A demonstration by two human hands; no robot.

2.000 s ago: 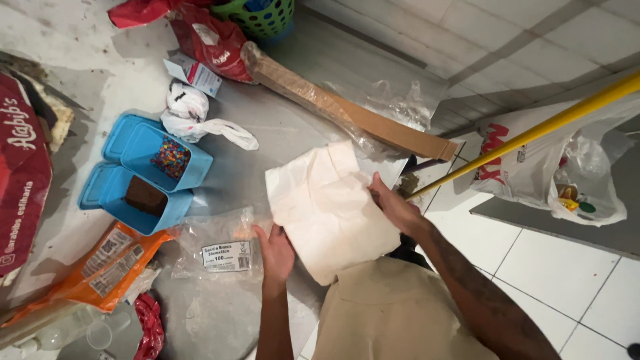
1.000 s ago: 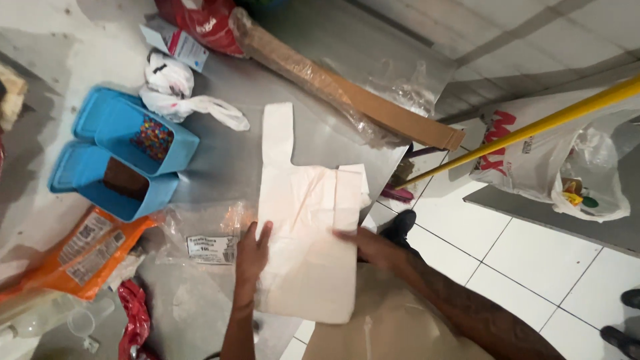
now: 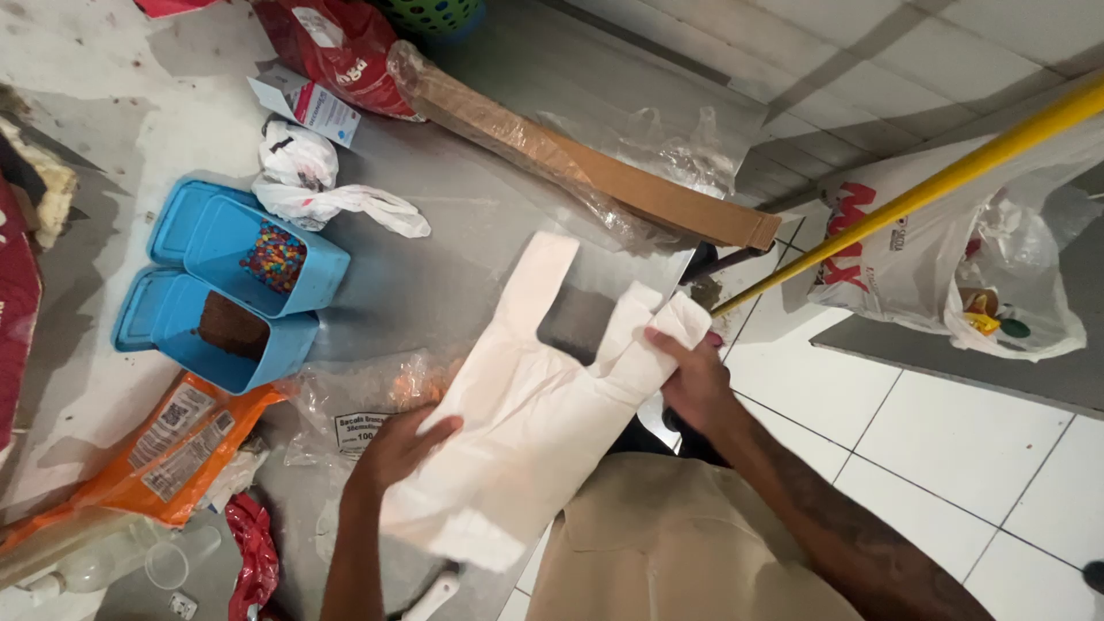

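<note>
A white plastic T-shirt bag (image 3: 517, 405) lies spread between my hands, above the edge of the stainless steel table (image 3: 431, 293). My right hand (image 3: 697, 379) grips the bag near one of its handles, thumb on top. My left hand (image 3: 401, 444) rests along the bag's other side with its thumb over the edge; whether its fingers close on the plastic is hard to tell. The second handle points away from me. Just beyond my left hand is a clear plastic pack (image 3: 349, 405) with a printed label.
Two blue tubs, one with colored candies (image 3: 274, 257), one with brown powder (image 3: 233, 326), stand at left. Nearby lie an orange packet (image 3: 177, 448), a knotted white bag (image 3: 302, 172) and a long cardboard piece (image 3: 604, 172). A yellow pole (image 3: 914, 190) crosses beside a hanging trash bag (image 3: 940, 276).
The white bag, bunched two seconds ago, was upright and flatter one second ago. Now it slants, with both handles spread apart, and my right hand has moved up to one handle.
</note>
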